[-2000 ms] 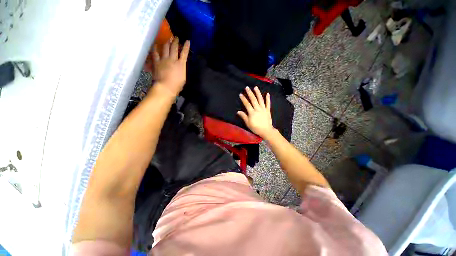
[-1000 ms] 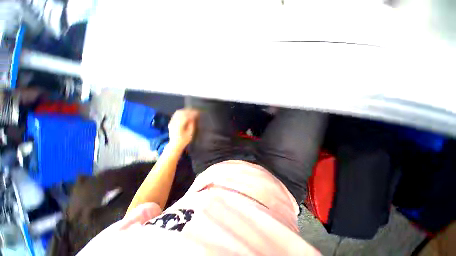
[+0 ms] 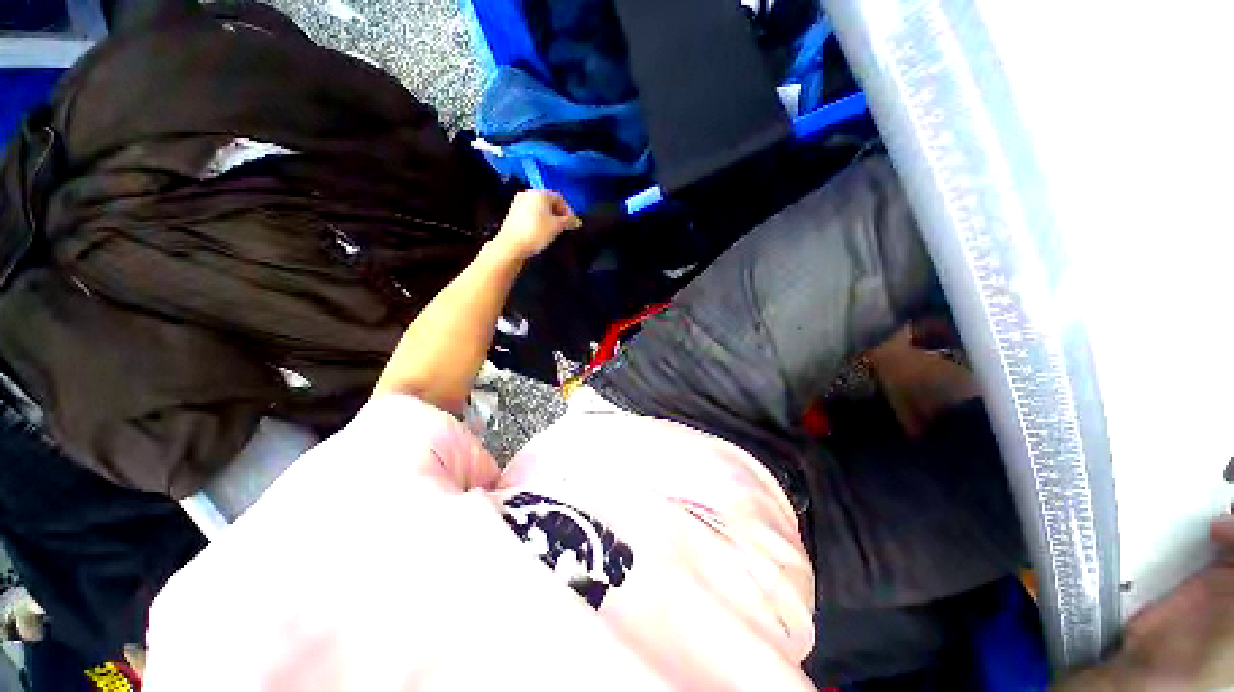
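Observation:
A large heap of black cloth (image 3: 230, 203) with a few small pale marks lies at my left side. My left hand (image 3: 544, 220) is above the cloth's right edge, beside a blue bin, with its fingers curled; whether it pinches any cloth cannot be told. My right hand (image 3: 1191, 625) is at the lower right over the white table, blurred and cut off by the picture's edge, so its grip is hidden.
The white table (image 3: 1150, 311) with a marked tape (image 3: 1035, 392) along its edge runs down the right side over my legs. A blue bin (image 3: 828, 119) holds blue and dark cloth, with a flat black piece (image 3: 704, 88) across it. Speckled floor shows at the top.
The view has swung to my left, bringing the black heap close. My left hand has moved from a spread pose to curled fingers beside the heap. The table now stands at the right.

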